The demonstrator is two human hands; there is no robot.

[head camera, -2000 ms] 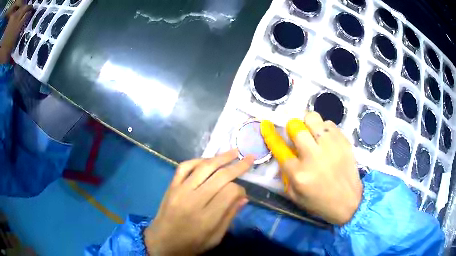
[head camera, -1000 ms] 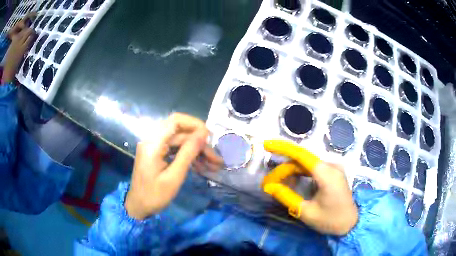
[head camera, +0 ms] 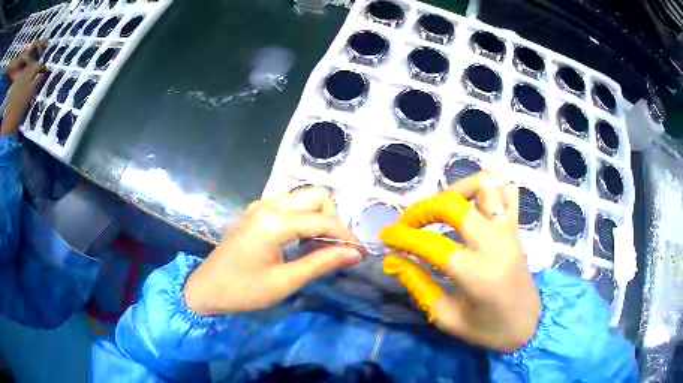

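A white tray [head camera: 362,114] holds round watch heads in pockets. A grey, hazy-faced watch head [head camera: 378,222] sits near its front edge between my hands. My left hand [head camera: 273,253], bare, has thumb and index close together at that watch's left side, on a thin clear film [head camera: 335,240] seen as a bright edge. My right hand [head camera: 460,258] has orange-yellow cots on several fingers. Its fingertips are at the watch's right edge, slightly apart; whether they hold film is unclear. The watch behind my left fingers is mostly hidden.
Other watches have black faces [head camera: 399,163]; several at right look grey and lined [head camera: 569,217]. The tray lies on a dark green glossy mat [head camera: 202,112]. A second tray [head camera: 97,78] and a person's hand [head camera: 26,78] are at left. Clear crinkled plastic [head camera: 665,224] lies at right.
The view has shifted, so the tray appears further left. My left hand has come across the front-left pocket toward the neighbouring watch. My right fingertips are now at that watch's edge.
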